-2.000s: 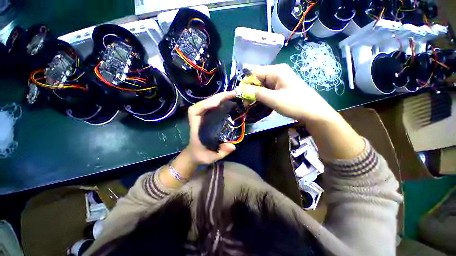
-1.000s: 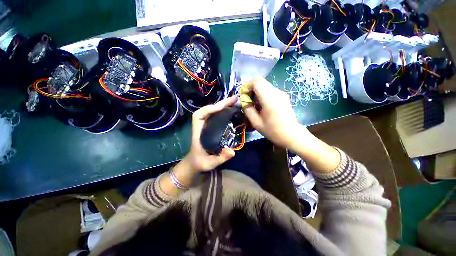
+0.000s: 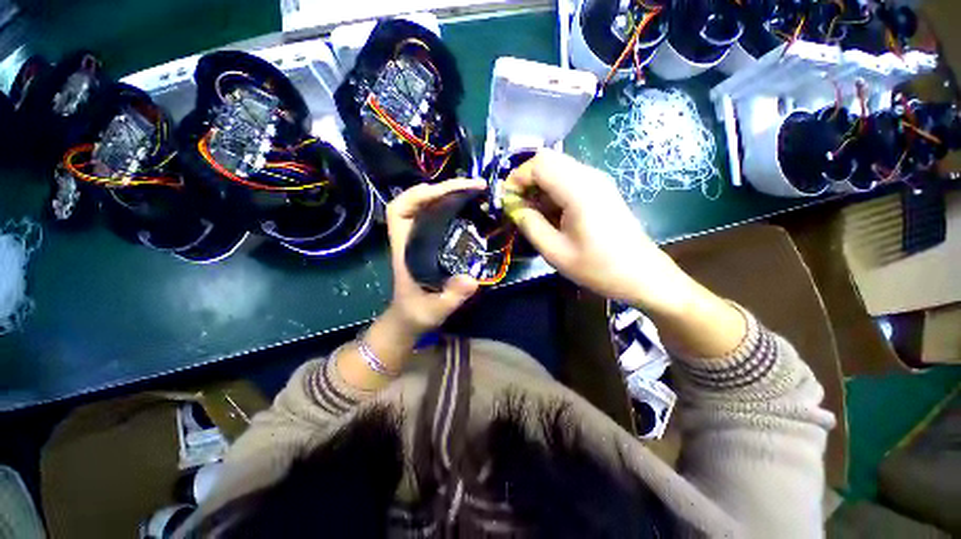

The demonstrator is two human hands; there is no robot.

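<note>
My left hand [image 3: 413,258] is closed around a black front shell [image 3: 427,244], with a circuit board [image 3: 462,248] showing in its open side. Red and orange wires [image 3: 503,263] loop from the board towards the housing behind. My right hand [image 3: 564,216] is at the shell's upper right, fingertips pinched at a small yellow thing [image 3: 513,202]; whether this is a finger cot or a tool I cannot tell. Behind my fingers stands a camera housing, mostly hidden, with a white bracket [image 3: 540,100] upright at its back.
Black-topped units [image 3: 244,128] with wired boards stand in a row at the left. White housings [image 3: 785,153] stand in rows at the right. White tangled ties [image 3: 664,142] lie between. Open cartons [image 3: 738,274] with white parts are below the bench edge [image 3: 227,351].
The shell has tilted in my left hand, so its board shows more. My right fingers have stayed near the same spot at the shell's upper right. The whole view has shifted slightly.
</note>
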